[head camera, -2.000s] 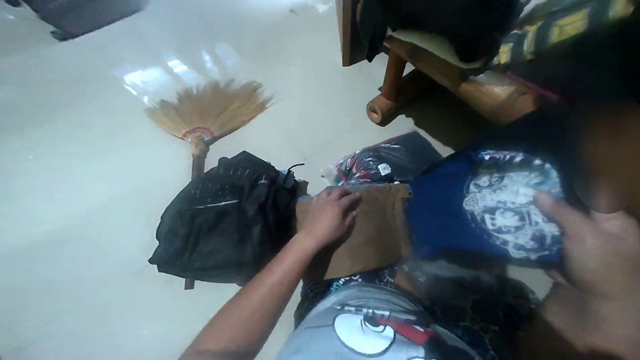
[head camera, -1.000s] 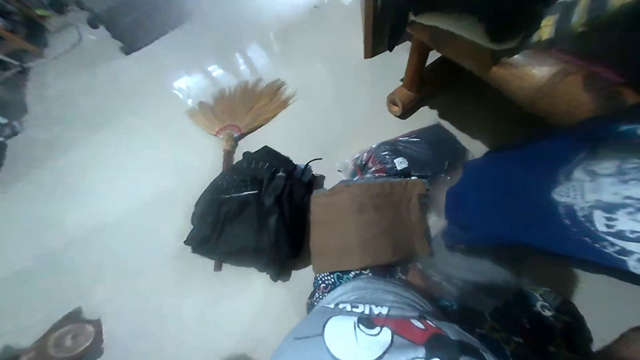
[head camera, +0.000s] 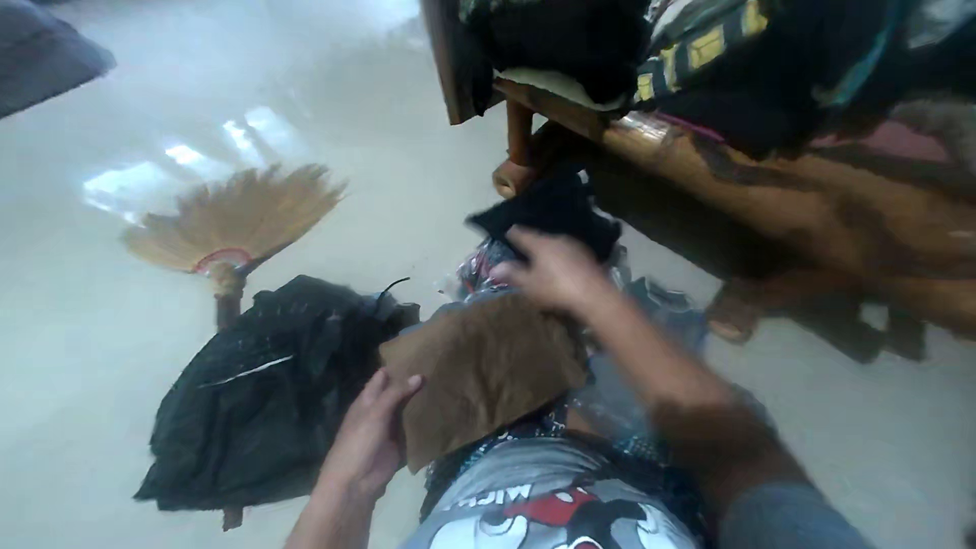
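My left hand (head camera: 381, 427) is at the left edge of a folded brown cloth (head camera: 488, 374), thumb on top and the other fingers partly hidden. My right hand (head camera: 553, 271), slightly blurred, is at the near edge of a dark folded cloth (head camera: 553, 210); whether its fingers grip the cloth is not clear. Under and beside the dark cloth lies clothing in clear plastic (head camera: 476, 271). A black backpack (head camera: 267, 396) lies on the floor left of the brown cloth. More clear plastic (head camera: 610, 389) shows beneath my right forearm.
A straw broom (head camera: 236, 221) lies partly under the backpack. At the upper right stands a wooden bench (head camera: 762, 183) with dark bags or cloths (head camera: 564, 46) on it, its legs close to the dark cloth. A grey object (head camera: 46, 57) lies at the upper left.
The blue printed shirt, in my right hand two seconds ago, is no longer seen spread out at the right. Both hands have come back into view, and a dark folded cloth now covers part of the plastic-wrapped clothing.
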